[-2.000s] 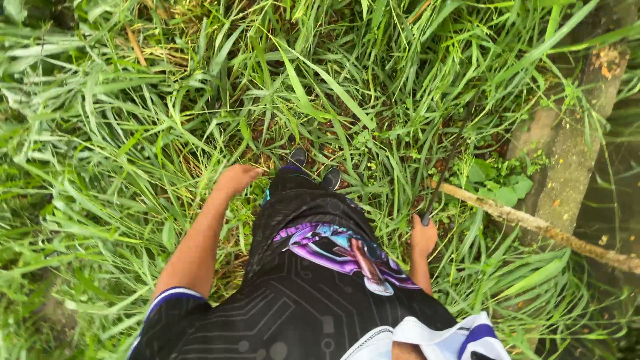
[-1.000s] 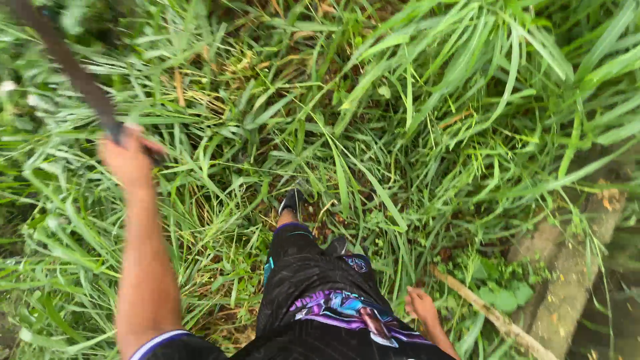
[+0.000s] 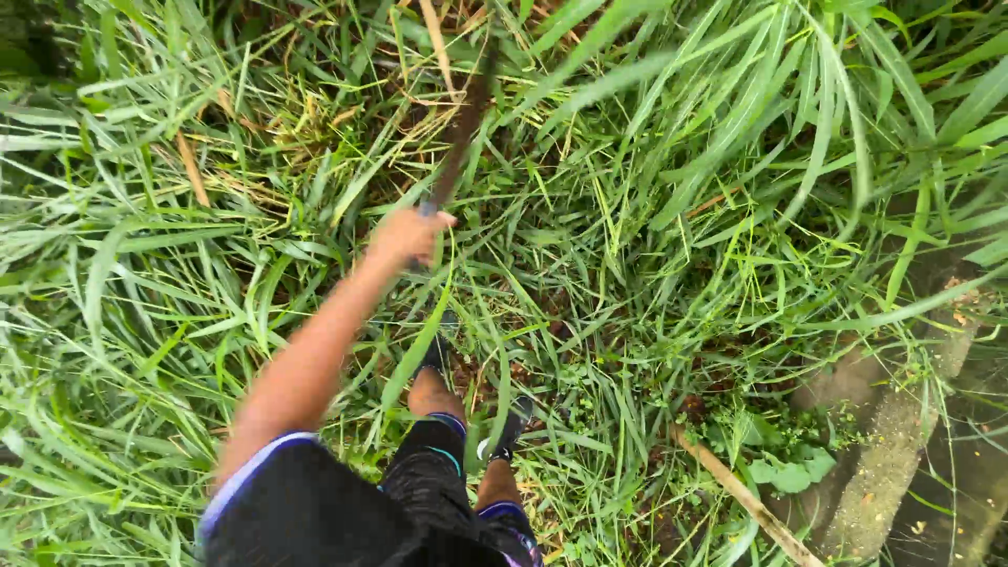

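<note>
My left hand [image 3: 409, 236] is closed round the handle of a machete [image 3: 457, 150], upper left of the middle of the head view. Its dark blade, blurred, points up and slightly right over cut and flattened grass, and its far end runs toward the top edge. Long green grass blades [image 3: 429, 346] cross in front of my lower leg just below the hand. My right hand is out of view. My two feet in dark shoes [image 3: 512, 429] stand in the grass below the hand.
Tall grass [image 3: 748, 102] leans in from the upper right. At the lower right lie a wooden stick [image 3: 740, 496], a broad-leaved plant [image 3: 791, 472] and a concrete edge [image 3: 882, 480] beside dark water [image 3: 945, 504]. Dry stalks [image 3: 191, 169] lie at the upper left.
The machete passed from my right hand to my left between the two earlier frames. Since then my left hand has swung it rightward from the far left. My right hand has left the view.
</note>
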